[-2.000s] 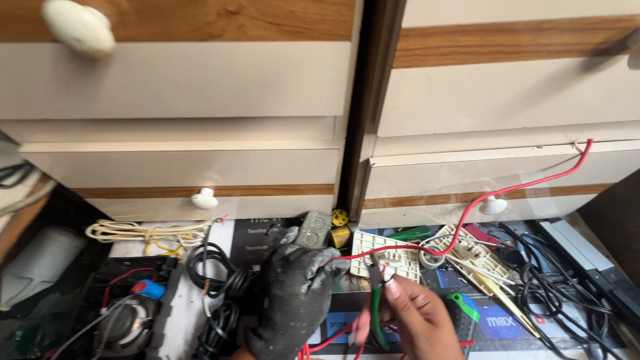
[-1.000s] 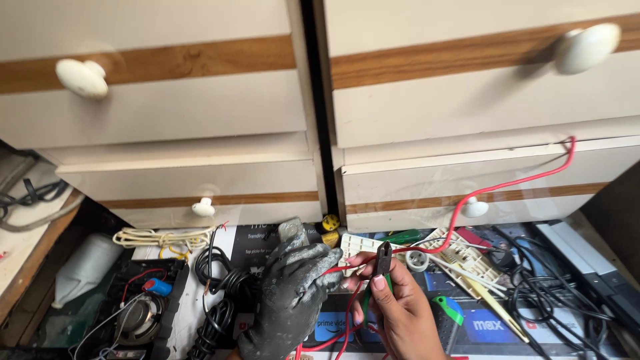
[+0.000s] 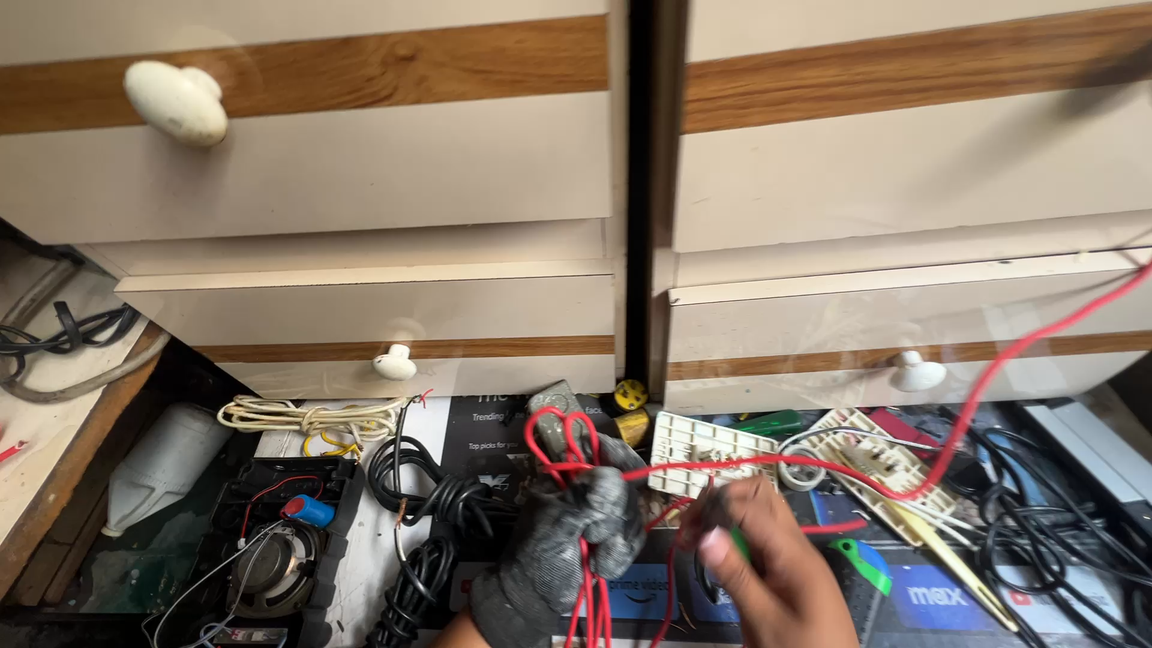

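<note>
My left hand, in a dark grey glove, is closed around a bundle of red insulated wire; loops stick out above the fist and strands hang below. One red length runs right from the fist and rises past the right drawer. Just to the right, my bare right hand is blurred, with its fingers curled around a tool with a green handle, mostly hidden by the hand. A short red wire end shows beyond the right hand. Behind the hands lies a cream plastic switch plate.
Cream drawers with round white knobs stand behind the work surface. At left are a white plastic bottle, a speaker in a black housing and coiled black cables. At right lie a second switch plate, a green cutter and tangled black cable.
Red wire loops now stand up from my left fist, where they were not visible before. My right hand has moved off the wire beside the left hand, slightly down and right.
</note>
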